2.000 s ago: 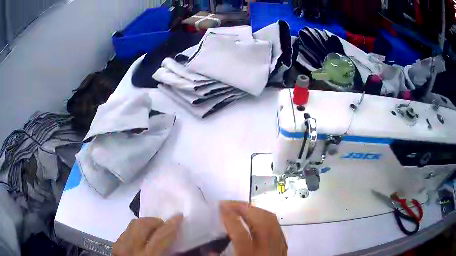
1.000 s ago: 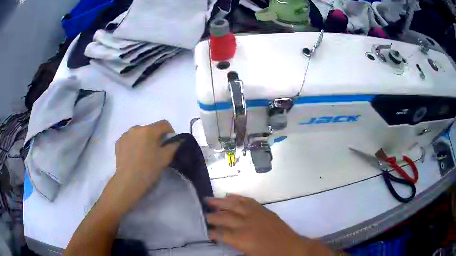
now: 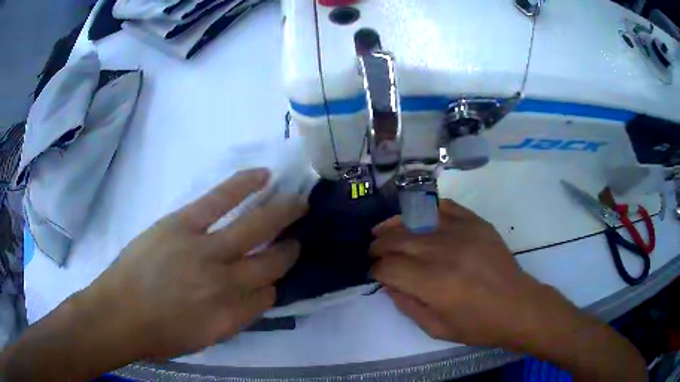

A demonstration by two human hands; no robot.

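A dark fabric piece (image 3: 328,250) with a pale grey edge lies under the needle area of the white sewing machine (image 3: 462,67). The presser foot by the yellow mark (image 3: 359,189) is over its far edge. My left hand (image 3: 216,254) holds the piece at its left side, with a pale grey fold pinched between thumb and fingers. My right hand (image 3: 447,276) is at its right edge, fingers curled on the fabric beside the grey knob (image 3: 419,209). Its fingertips are partly hidden by the knob.
A folded grey piece (image 3: 82,164) lies at the left of the table. A stack of grey and dark pieces (image 3: 183,26) is at the back left. Scissors (image 3: 622,224) with red and black handles lie at the right. The table's curved front edge (image 3: 320,371) carries a printed scale.
The view has moved closer to the machine. Both hands have moved the fabric under the needle area, and its dark face now shows. My right hand has moved up beside the grey knob.
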